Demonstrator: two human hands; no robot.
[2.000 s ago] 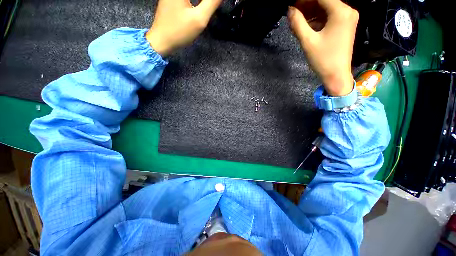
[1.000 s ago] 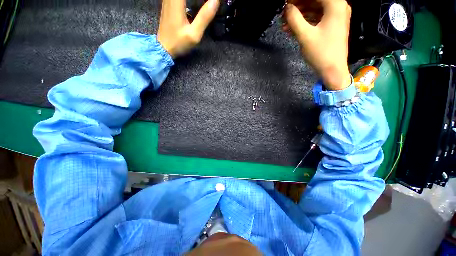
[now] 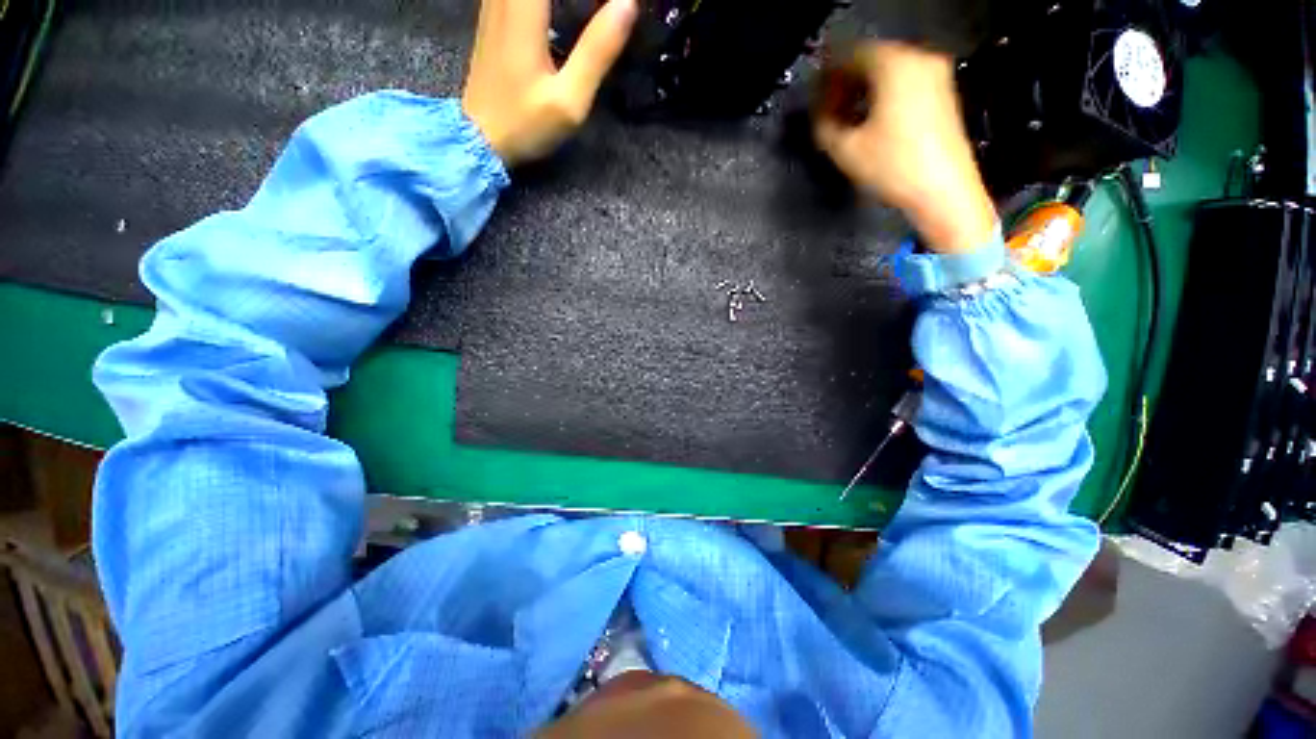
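A black housing [image 3: 736, 58] lies at the top of the frame on the black foam mat [image 3: 621, 361], cut off by the upper edge. My left hand [image 3: 541, 87] is at its left side, thumb and fingers apart, partly cut off by the top edge; its grip on the housing cannot be made out. My right hand [image 3: 902, 137] is blurred, to the right of and a little below the housing, apart from it, with fingers curled; whether it holds anything is hidden. A small pile of screws [image 3: 738, 299] lies on the mat.
An orange electric screwdriver [image 3: 1046, 235] lies partly under my right wrist, its bit [image 3: 876, 455] pointing to the mat's front edge. A black fan [image 3: 1133, 70] with a white label is at the upper right. A black cable [image 3: 1150, 289] and stacked black panels [image 3: 1227, 375] are at the right.
My right hand has moved down, away from the housing's right side, and its fingers have curled in. The housing and the fan sit slightly differently in view. My left hand has shifted slightly right.
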